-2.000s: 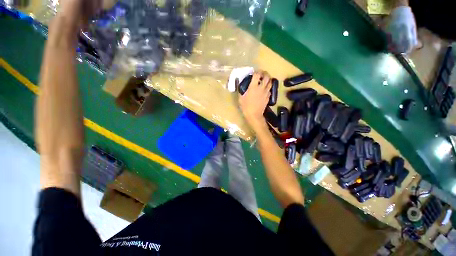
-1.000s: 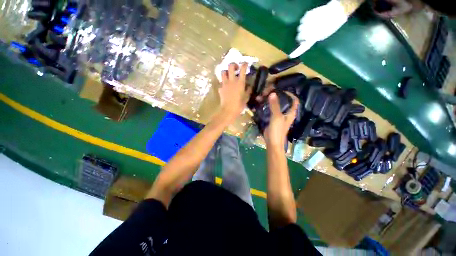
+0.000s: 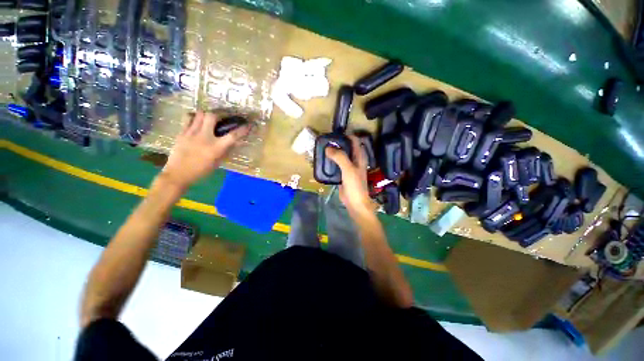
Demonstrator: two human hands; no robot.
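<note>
My left hand holds a black housing between thumb and fingers over the near edge of a clear blister tray. My right hand grips another black housing with a ring face at the left end of the heap. Many black housings lie loose in a heap to the right of it. One housing lies apart at the heap's upper left. Dark rows of parts show under or in clear trays at the upper left.
Crumpled white gloves lie on the cardboard-covered bench. A red item and pale green pieces lie at the near edge. A blue stool and cartons stand below. The green conveyor runs behind.
My left hand has moved left from the gloves to the tray and now holds a housing. My right hand has shifted left with a housing. The other person's gloved hand has left the view.
</note>
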